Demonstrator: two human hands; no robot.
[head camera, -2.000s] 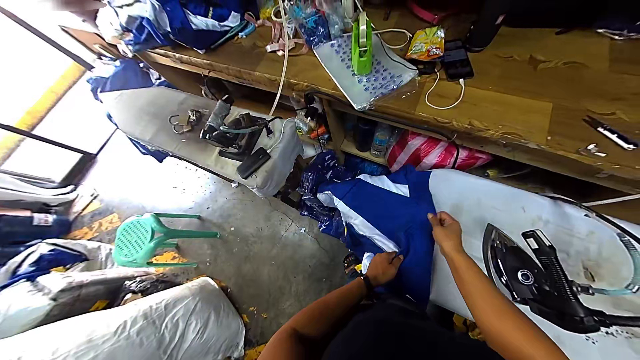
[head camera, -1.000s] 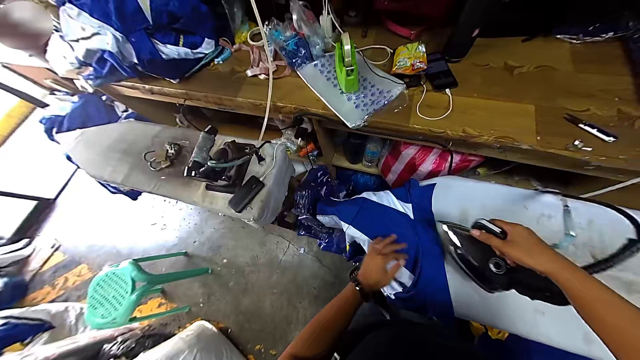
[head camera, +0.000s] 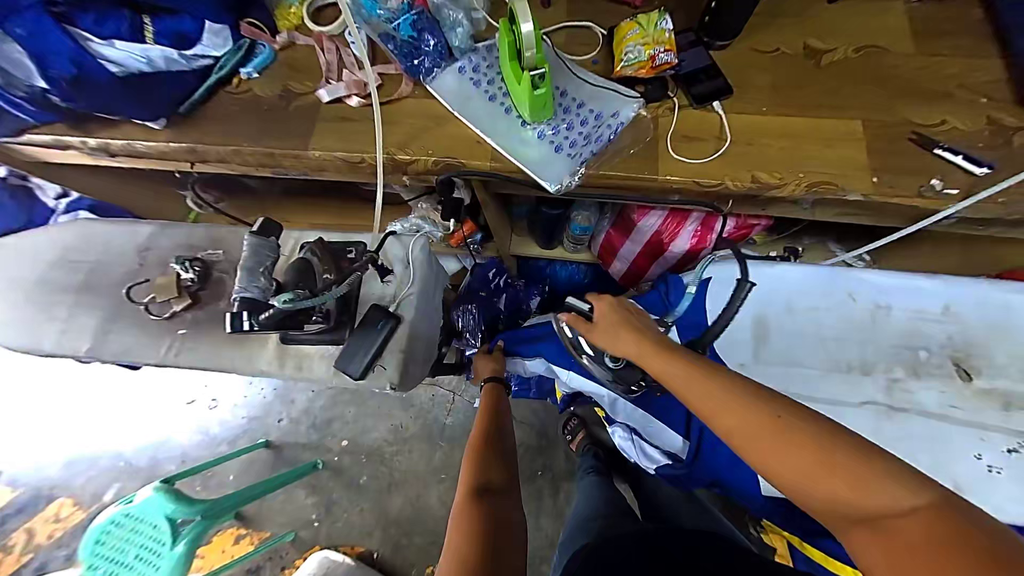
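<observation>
My right hand (head camera: 620, 326) grips the handle of a steam iron (head camera: 600, 360), which rests on a blue and white garment (head camera: 664, 420) at the left end of the white ironing board (head camera: 848, 336). A hose and a dark cord run from the iron's rear. My left hand (head camera: 489, 365), with a dark band at the wrist, holds the far left edge of the garment, its fingertips partly hidden. Dark blue patterned plastic (head camera: 488, 300) lies just beyond that hand. Part of the garment hangs over the board's near edge.
A grey padded board (head camera: 120, 256) at left bears another iron (head camera: 316, 280), a black phone-like device (head camera: 368, 342) and metal hooks. Behind runs a wooden table (head camera: 784, 104) with a green tape dispenser (head camera: 526, 80). A green plastic stool (head camera: 144, 520) lies on the floor at lower left.
Two seconds ago both hands were on the garment and the iron stood on the board at right. My right hand has taken the iron and moved it left onto the cloth. The left hand has moved to the garment's far edge.
</observation>
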